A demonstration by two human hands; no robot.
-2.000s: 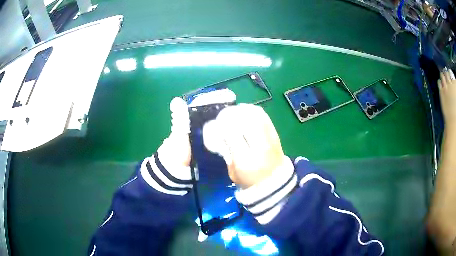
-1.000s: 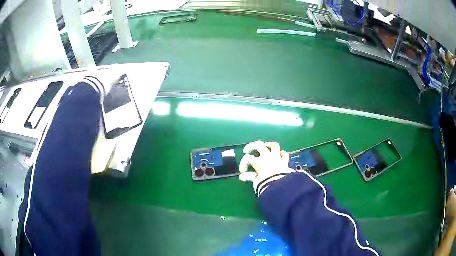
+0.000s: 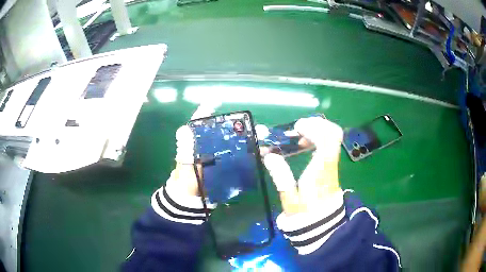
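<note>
My left hand (image 3: pixel 185 154), with white-covered fingertips, holds a dark phone frame (image 3: pixel 230 170) by its left side. The frame has a blue and black area with a round red-ringed camera opening at its top and an open window at its lower end. My right hand (image 3: pixel 312 159) is just right of it, thumb and fingers apart around a second phone frame (image 3: pixel 282 137) on the belt. The hand partly covers that frame; its grip on it is unclear. Blue film (image 3: pixel 258 261) with white glare lies beneath the held frame's lower end.
A third phone frame (image 3: pixel 373 139) lies on the green belt (image 3: pixel 421 159) at the right. A white slanted fixture plate (image 3: pixel 125 79) with dark slots stands at the left, with metal supports behind it. Cables and equipment are at the upper right, and part of a person's arm (image 3: pixel 475 249) at the right edge.
My left hand has come from the white fixture to the front of my body and now holds a frame upright in view. My right hand is still over the belt. Two frames lie there instead of three.
</note>
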